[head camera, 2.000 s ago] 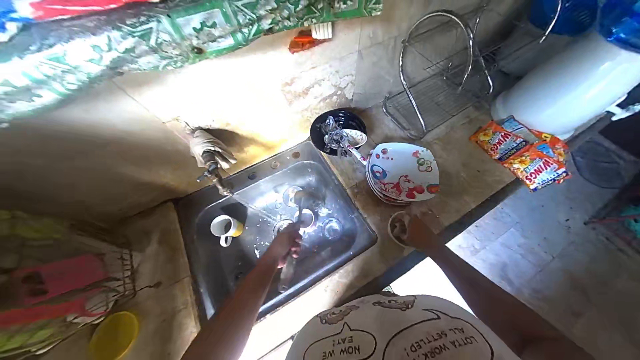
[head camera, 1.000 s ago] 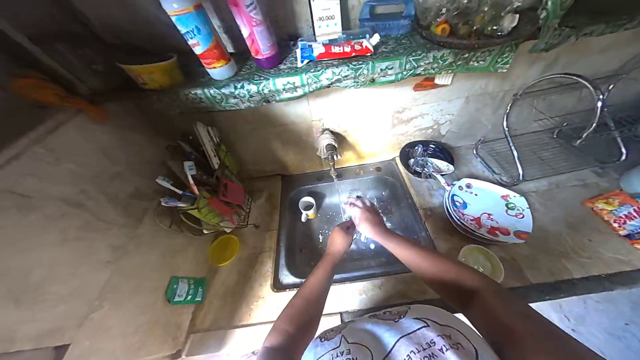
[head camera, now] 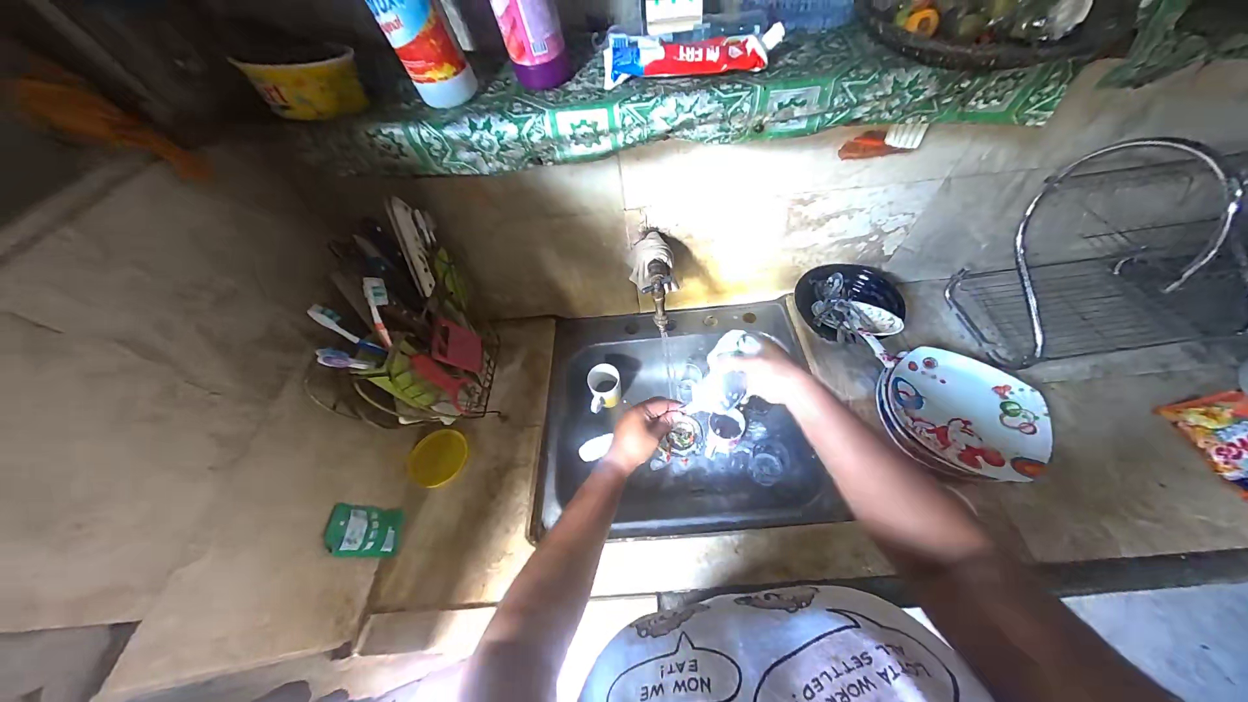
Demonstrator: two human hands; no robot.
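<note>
Water runs from the tap [head camera: 660, 292] into the metal sink [head camera: 624, 517]. My left hand [head camera: 645, 431] is low in the sink, its fingers at a small thing by the drain strainer [head camera: 682, 434]; its grip is unclear. My right hand [head camera: 760, 369] is closed on a pale, shiny item [head camera: 723, 375], blurred, perhaps a glass or cup, to the right of the stream. A white mug [head camera: 604, 386] stands at the sink's left. Another cup [head camera: 726, 429] and clear glasses [head camera: 767, 463] lie between and below my hands.
Right of the sink are a black bowl [head camera: 850, 292] with spoons, stacked plates [head camera: 970, 414] and a wire dish rack [head camera: 1082, 302]. At left stand a utensil basket [head camera: 478, 366], a yellow bowl [head camera: 438, 458] and a green packet [head camera: 364, 530]. A cloth-covered shelf [head camera: 585, 127] holds bottles and a toothpaste tube [head camera: 687, 56].
My two hands, close together under the tap one second ago, are now apart, the right one with a pale item. Two seconds ago my right hand was at a bowl beside the plates. The view has swung left.
</note>
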